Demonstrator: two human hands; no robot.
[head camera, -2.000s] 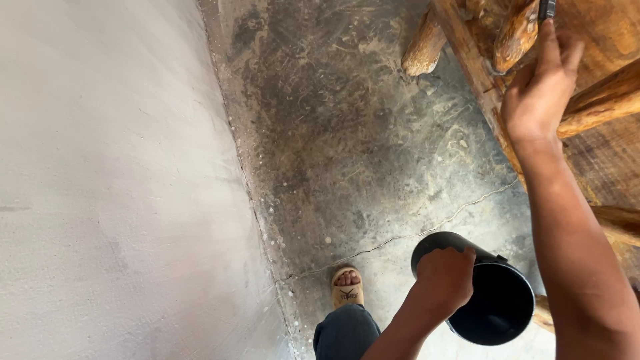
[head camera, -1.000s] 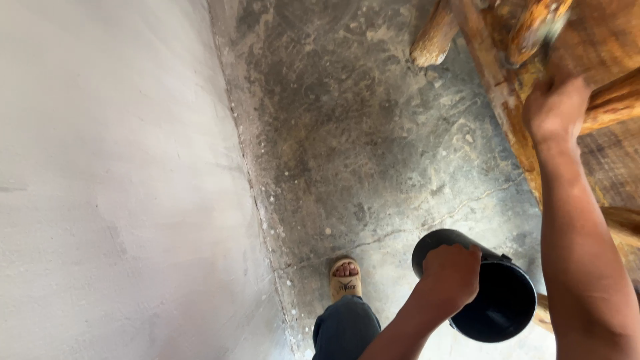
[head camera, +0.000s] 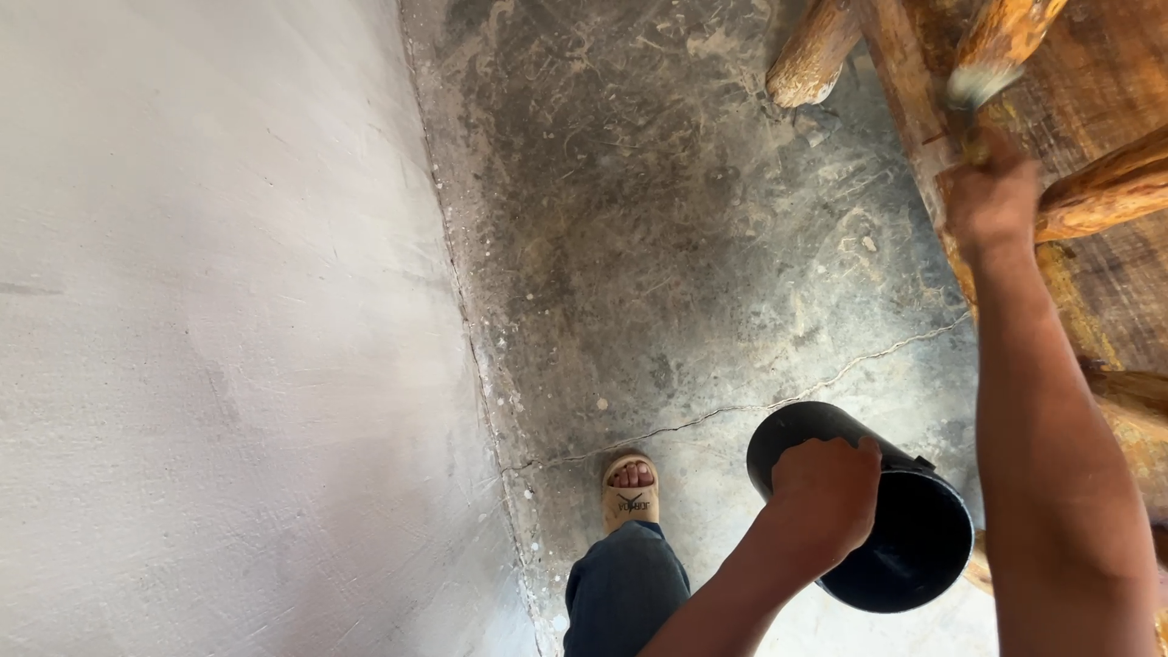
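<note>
My left hand (head camera: 829,497) grips the rim of a black bucket (head camera: 899,557), which is tilted so that its dark mouth faces me at the lower right. My right hand (head camera: 993,196) is closed on a paintbrush (head camera: 981,87), blurred by motion; its pale bristles touch the end of a rough wooden leg (head camera: 1008,36) at the upper right. That leg and another log-like leg (head camera: 1109,187) lie against a broad brown wooden board (head camera: 1095,82) with a glossy, streaked surface. What the bucket holds cannot be made out.
A pale plastered wall (head camera: 228,328) fills the left side. Beside it runs a stained concrete floor (head camera: 639,228) with a crack across it. My foot in a tan slide sandal (head camera: 631,493) stands near the wall. A wooden leg end (head camera: 808,68) juts out past the board's edge.
My right hand, with the brush, has moved about the end of the upper wooden leg, and the bristles now show against it. My left hand keeps its hold on the bucket in about the same place.
</note>
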